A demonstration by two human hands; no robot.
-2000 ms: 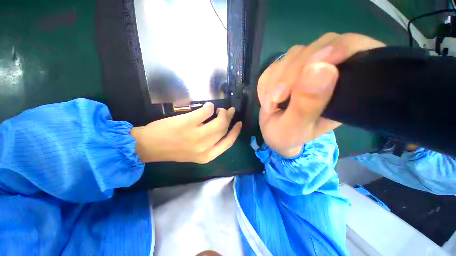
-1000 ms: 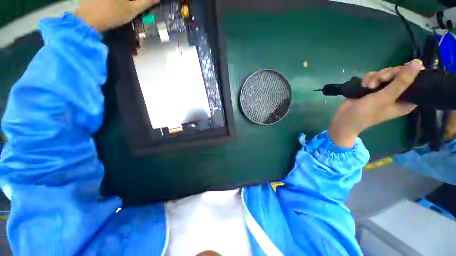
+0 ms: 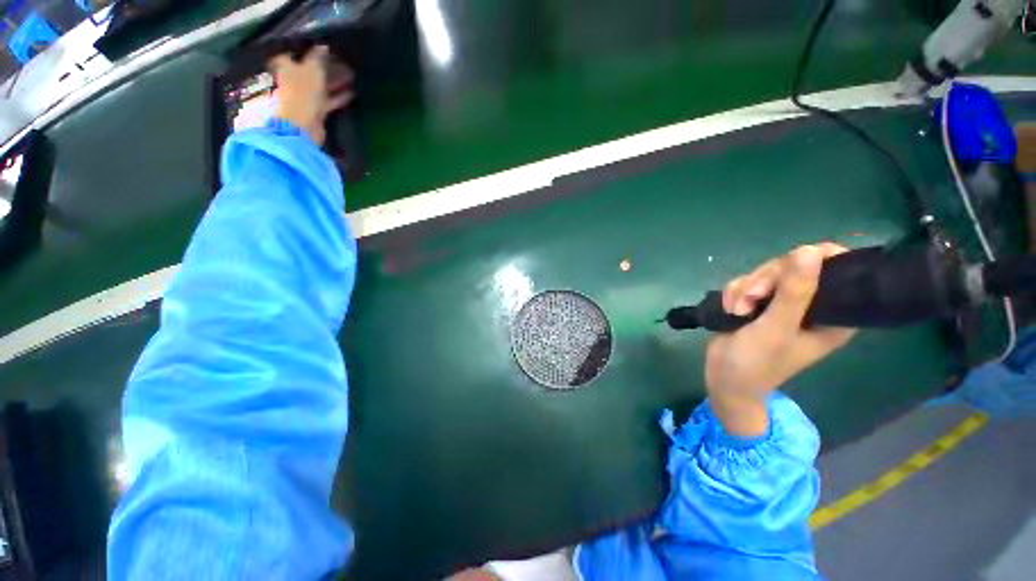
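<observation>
My right hand (image 3: 773, 329) is closed around the black electric screwdriver (image 3: 875, 288), held level with its thin bit pointing left. My left hand (image 3: 309, 91) is stretched out at the upper left, blurred, over the opened unit (image 3: 252, 100) in its black frame. The unit lies beyond the pale rail and is partly hidden by my hand and sleeve. Whether my left fingers grip it cannot be told. The round screw dish (image 3: 561, 339) lies on the green mat (image 3: 454, 454), with a dark patch at its lower right.
The pale curved rail (image 3: 489, 184) crosses the bench. Another dark frame (image 3: 312, 23) is at the top left, with more dark frames at the left edge. A black cord (image 3: 869, 142) runs down to the screwdriver. A blue object (image 3: 979, 123) stands at the upper right.
My left hand and the framed unit have moved from the mat to beyond the rail. The view has shifted, showing more of the far bench. My right hand still holds the screwdriver.
</observation>
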